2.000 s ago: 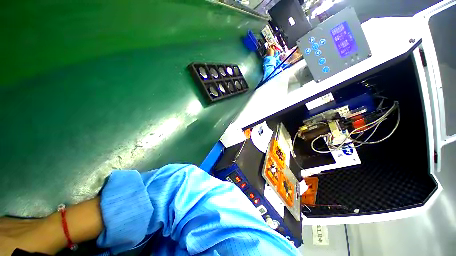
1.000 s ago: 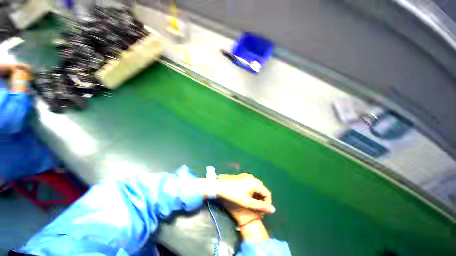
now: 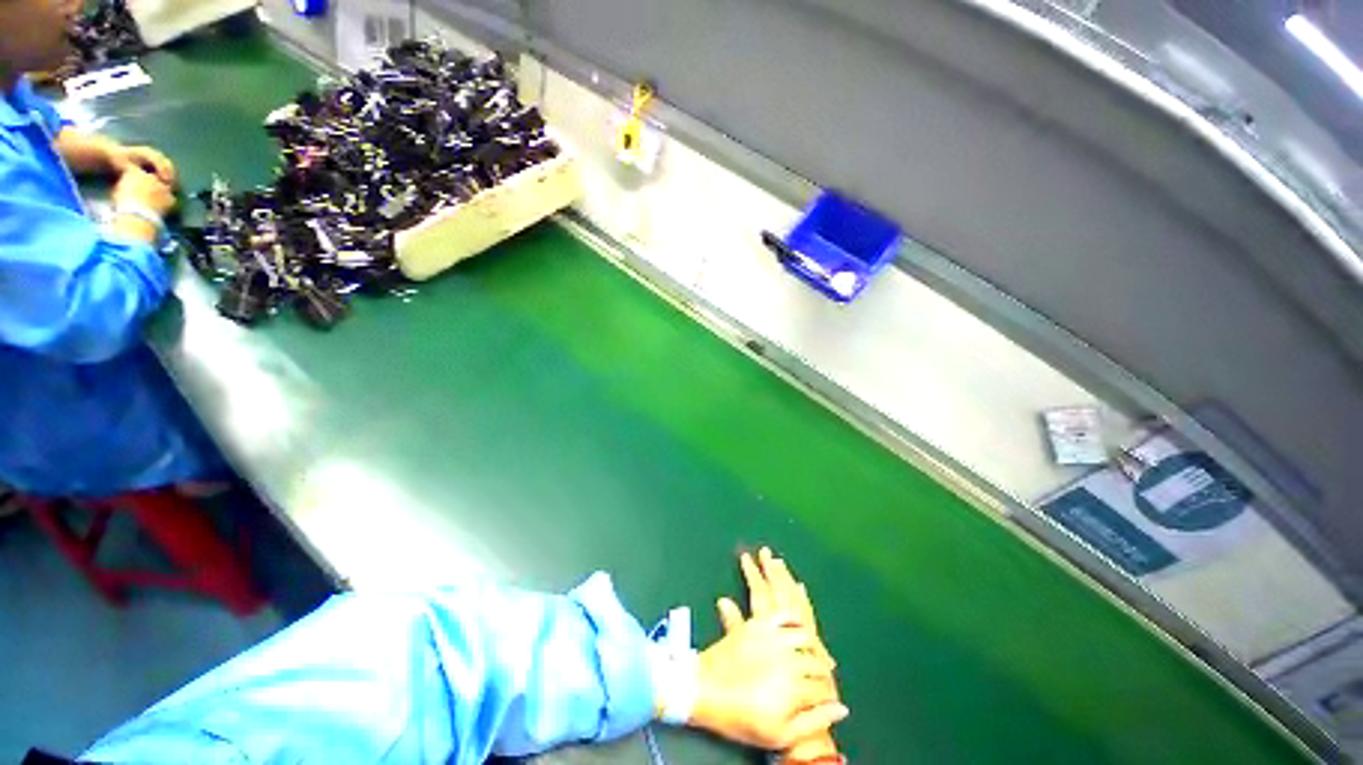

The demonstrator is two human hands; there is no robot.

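My left hand (image 3: 748, 685) comes from the left in a light blue sleeve (image 3: 493, 673), with a pale wrist strap (image 3: 676, 673) and thin cord. It lies across the back of my right hand (image 3: 780, 595), its fingers draped over it. My right hand comes from the bottom edge, partly covered, with its fingers stretched over the green belt (image 3: 598, 434). A red bracelet (image 3: 819, 759) shows at its wrist, cut by the frame edge. I see no object in either hand.
A heap of black and metal parts (image 3: 396, 150) and a cream tray (image 3: 486, 220) lie upper left. A coworker in blue (image 3: 75, 284) sits at the left by a red stool (image 3: 180, 546). A blue bin (image 3: 842, 244) and cards (image 3: 1144, 516) are on the back ledge.
The view has swung from the machine to the belt and heap, and is now steadier. My right hand's fingers have stretched out under my left hand since one second ago.
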